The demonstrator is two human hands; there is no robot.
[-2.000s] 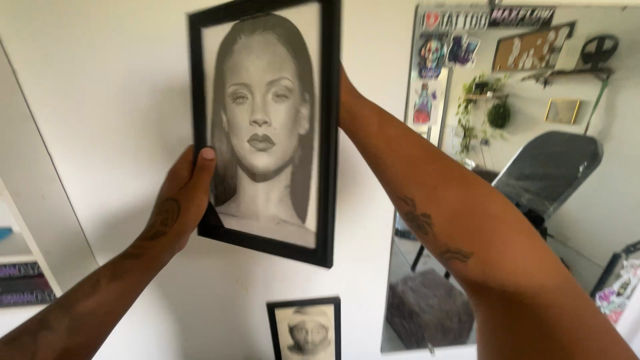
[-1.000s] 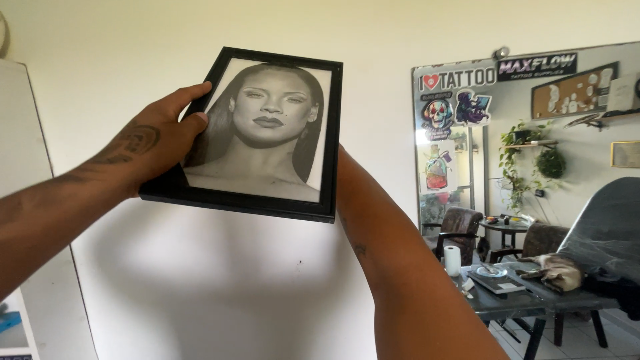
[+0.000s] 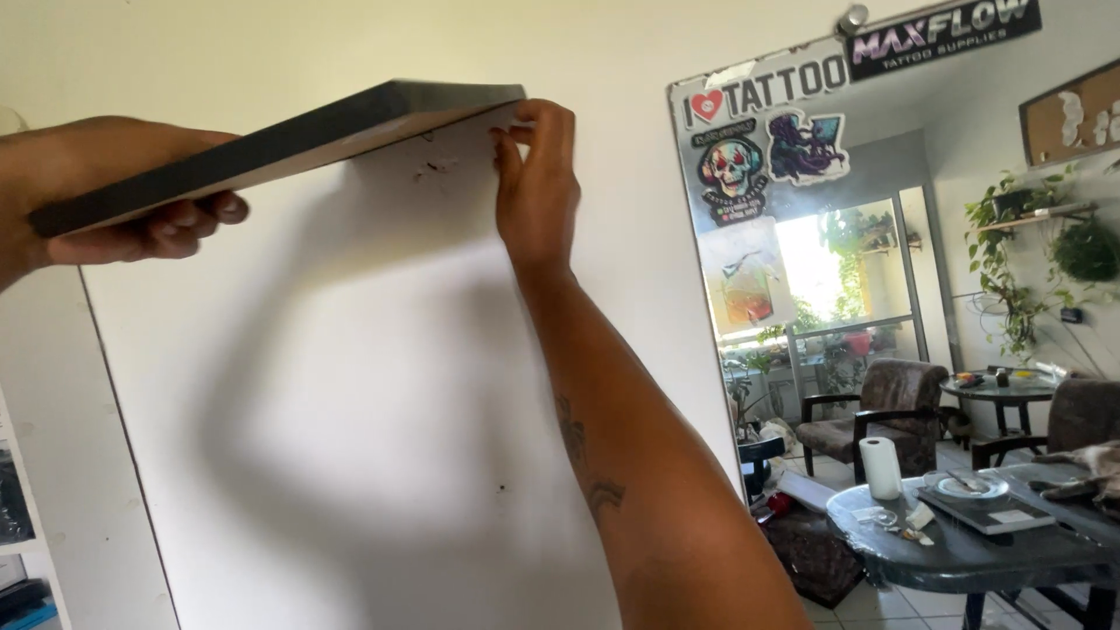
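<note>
A black picture frame (image 3: 289, 140) is tilted nearly edge-on at the upper left, so its lower edge and part of its back show and the portrait is hidden. My left hand (image 3: 166, 223) grips its left end, with fingers curled beneath. At its right corner is my right hand (image 3: 538, 175), raised and close to the white wall (image 3: 367, 420); its fingertips are bent by the corner, and whether they grip it I cannot tell. Below the frame's back, the wall bears small dark marks (image 3: 429, 171), and a small dark spot (image 3: 501, 488) lies lower down.
On the right stands a mirror with stickers (image 3: 731, 171) along its edge, reflecting armchairs (image 3: 897, 411), a table (image 3: 910, 556) with a paper towel roll (image 3: 880, 468), and hanging plants (image 3: 1085, 249). A white shelf unit (image 3: 31, 547) holds items at the lower left.
The picture frame has tipped from showing its portrait to nearly edge-on. My right hand, earlier hidden behind it, now shows at its right corner. The view has shifted upward since the first frame.
</note>
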